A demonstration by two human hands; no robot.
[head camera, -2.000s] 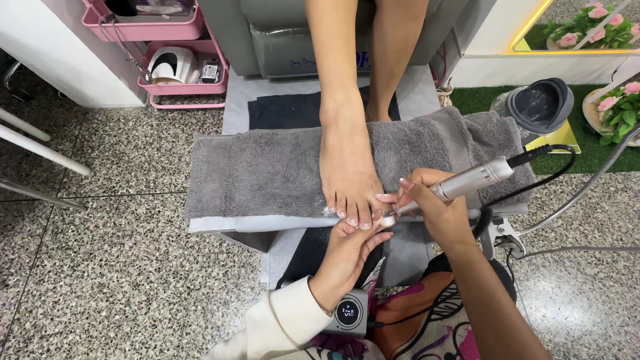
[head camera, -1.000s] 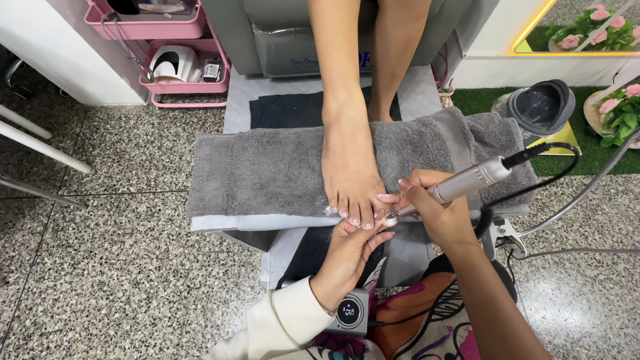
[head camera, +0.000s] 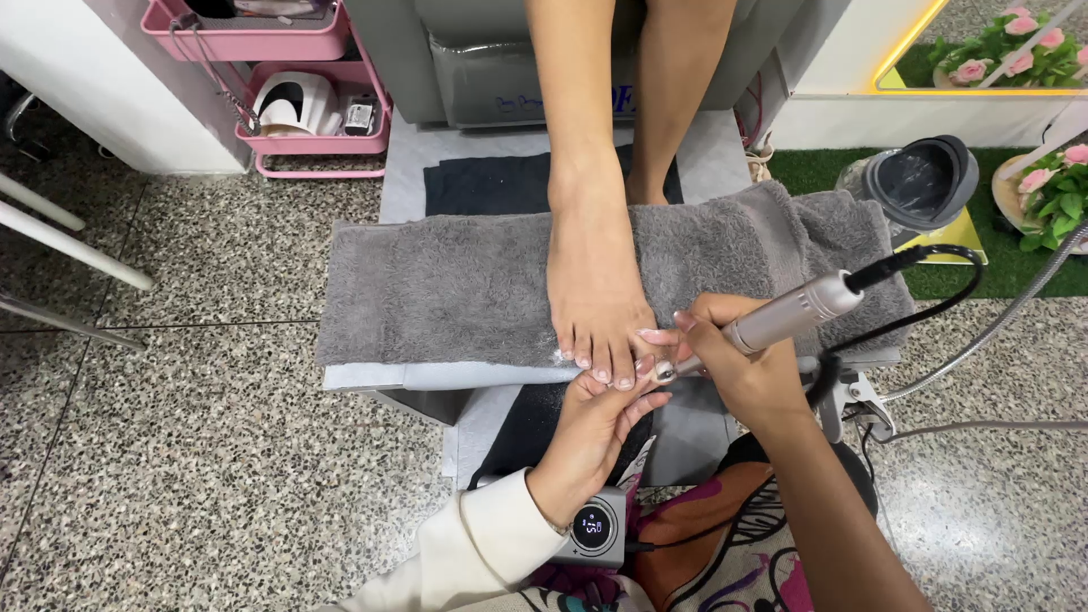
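A person's bare foot [head camera: 595, 263] rests on a grey towel [head camera: 442, 289] laid over a footrest. My left hand [head camera: 599, 425] holds the big toe from below and in front, its fingers at the toe tip. In my right hand [head camera: 744, 357] is a silver electric nail drill handpiece [head camera: 795, 313], its tip at the big toenail [head camera: 664, 371]; a right fingertip touches the top of the toe. A black cord runs from the handpiece's rear. The drill's control box [head camera: 595, 529], with a lit display, sits below my left wrist. White dust lies by the small toe.
A pink trolley [head camera: 314, 144] holding a white device stands at upper left. At right are a lidded bin [head camera: 914, 183], potted pink flowers [head camera: 1054, 195] and a metal clamp [head camera: 858, 399] with a flexible arm. White metal legs [head camera: 76, 246] stand at far left.
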